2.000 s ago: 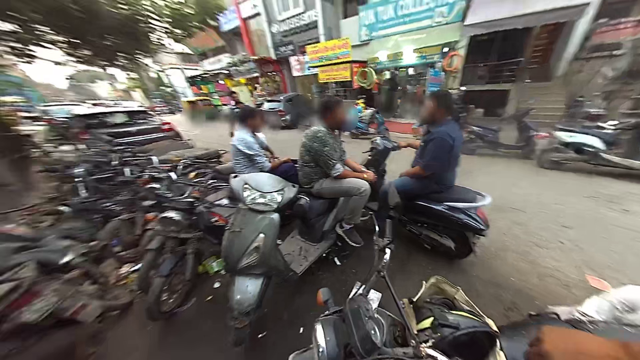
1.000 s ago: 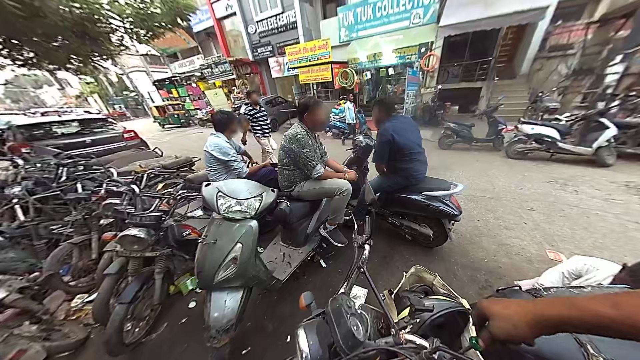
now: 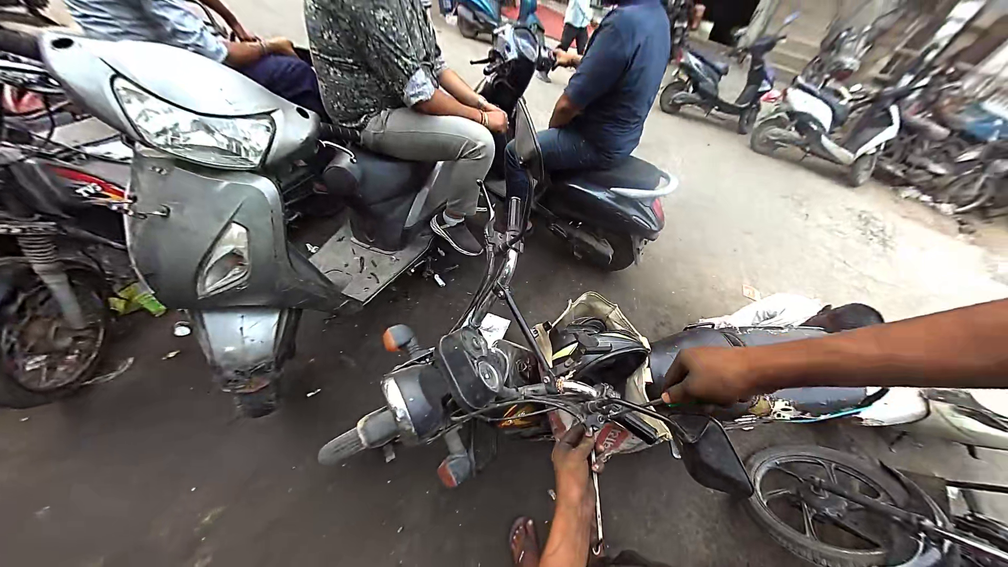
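A parked motorcycle stands before me, its handlebar (image 3: 579, 387) carrying cables, a lever and a black mirror (image 3: 713, 457). My right hand (image 3: 709, 376) reaches in from the right, closed around a slim tool (image 3: 655, 403) whose thin end points at the lever clamp; its type is unclear. From below, my left hand (image 3: 573, 450) has its fingertips at the underside of the bar near that clamp; what they grip is hidden. A long, thin metal piece, like a spanner (image 3: 597, 512), runs down beside the left forearm. Behind the bar, an open bag (image 3: 602, 307) holds black and yellow items.
A grey scooter (image 3: 205, 213) stands at the left, with a seated person (image 3: 378, 63) on it. Another person (image 3: 618, 79) sits on a dark scooter (image 3: 606, 205) beyond the bar. A motorcycle wheel (image 3: 819, 496) is close at lower right. More scooters line the far side.
The view has tilted down. My right hand has come to the clamp area of the handlebar, and my left hand, not seen before, now shows at the bar.
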